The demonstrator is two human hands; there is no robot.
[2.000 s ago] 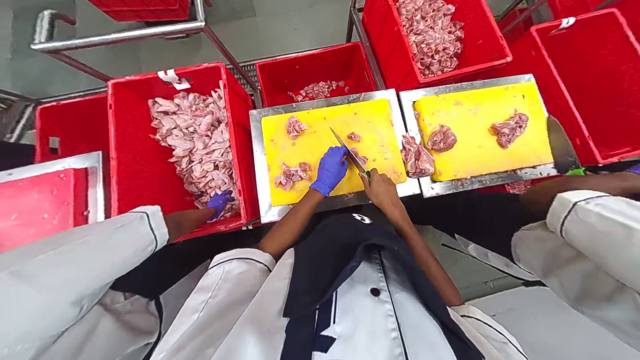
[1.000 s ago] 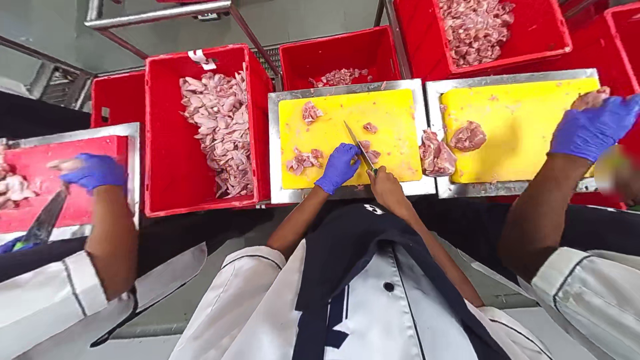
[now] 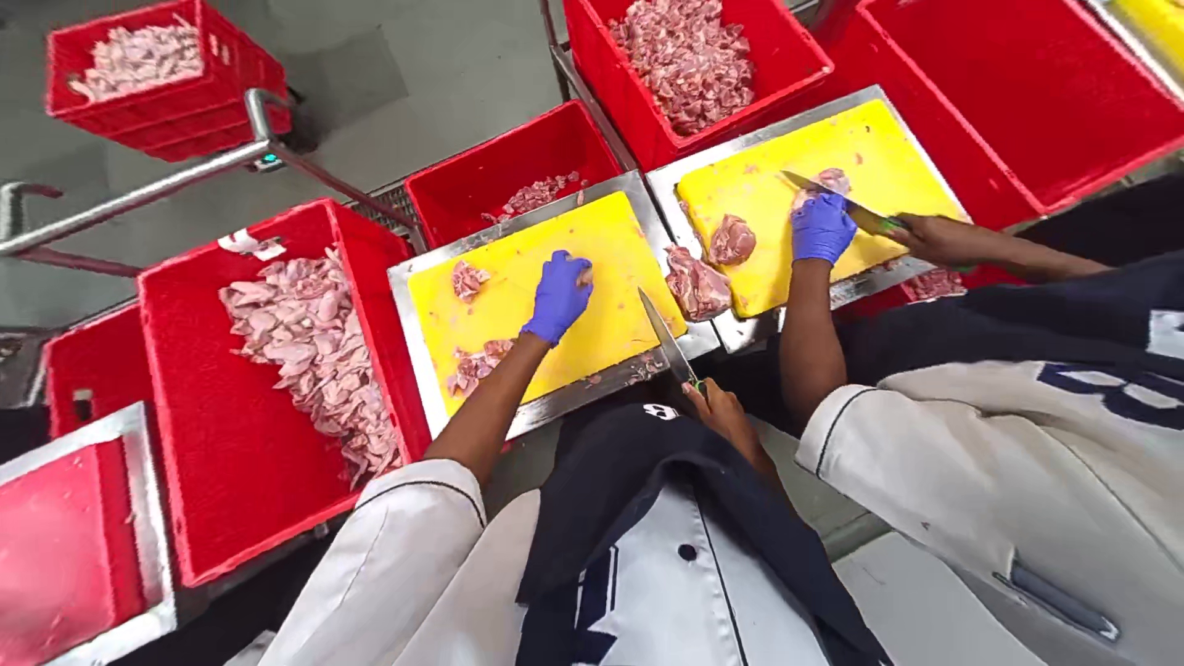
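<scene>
My left hand (image 3: 559, 294), in a blue glove, is over the yellow cutting board (image 3: 518, 250), its fingers around a small piece of raw meat (image 3: 584, 277) that mostly hides under them. My bare right hand (image 3: 724, 413) grips a knife (image 3: 666, 335) by its handle, the blade slanting over the board's near right edge. One meat piece (image 3: 469, 280) lies at the board's upper left and several cut pieces (image 3: 476, 364) lie at its lower left. A larger piece of raw meat (image 3: 697, 283) rests on the metal trays' edges to the right.
Beyond my board is a red crate (image 3: 513, 176) with small meat pieces; a red crate of poultry pieces (image 3: 319, 361) stands left. On the right a co-worker's gloved hand (image 3: 822, 227) and knife (image 3: 846, 205) are at a second yellow board (image 3: 740, 185). A metal cart handle (image 3: 139, 199) is at upper left.
My right hand has drawn the knife back from the board's middle toward its near edge. My left hand and the blade are now apart. The right co-worker's hand has come down onto their board. The view has turned.
</scene>
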